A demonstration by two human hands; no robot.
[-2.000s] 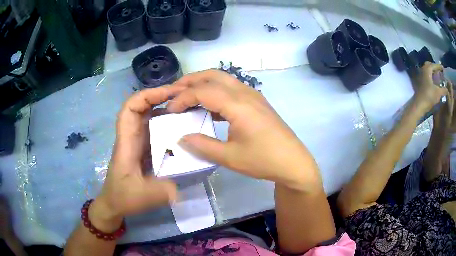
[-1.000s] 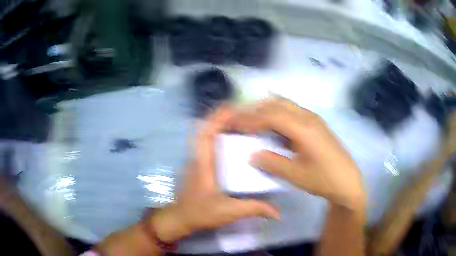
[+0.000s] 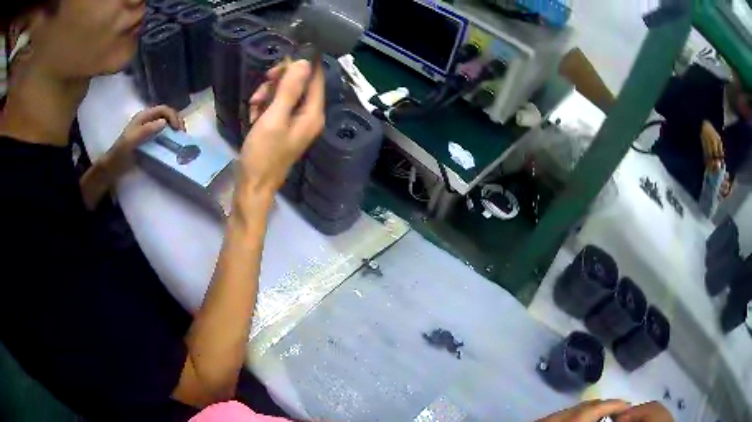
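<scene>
My left hand [image 3: 584, 410] and my right hand [image 3: 651, 412] are at the bottom right, mostly cut off by the lower edge. A tiny white bit shows between them; whether it is the white carton, and what the fingers grip, cannot be told. Nearest in front lie a small pile of black fittings [image 3: 445, 340] and a few stray fittings [image 3: 372, 266]. A single black cup [image 3: 575, 361] stands open end up above my hands, with three more black cups [image 3: 587, 281] in a row beyond it.
At left a neighbouring worker's forearm [image 3: 239, 272] reaches over the table beside a printed retail carton [image 3: 188, 157]. Tall nested cup stacks [image 3: 334, 177] stand behind. A green metal post [image 3: 581, 165] and a screened instrument [image 3: 420, 37] are beyond; another person is at upper right.
The view has swung left, bringing in the neighbouring worker, stacks and instrument. My hands and the white carton, central before, are now at the lower right edge, with the carton almost entirely out of view.
</scene>
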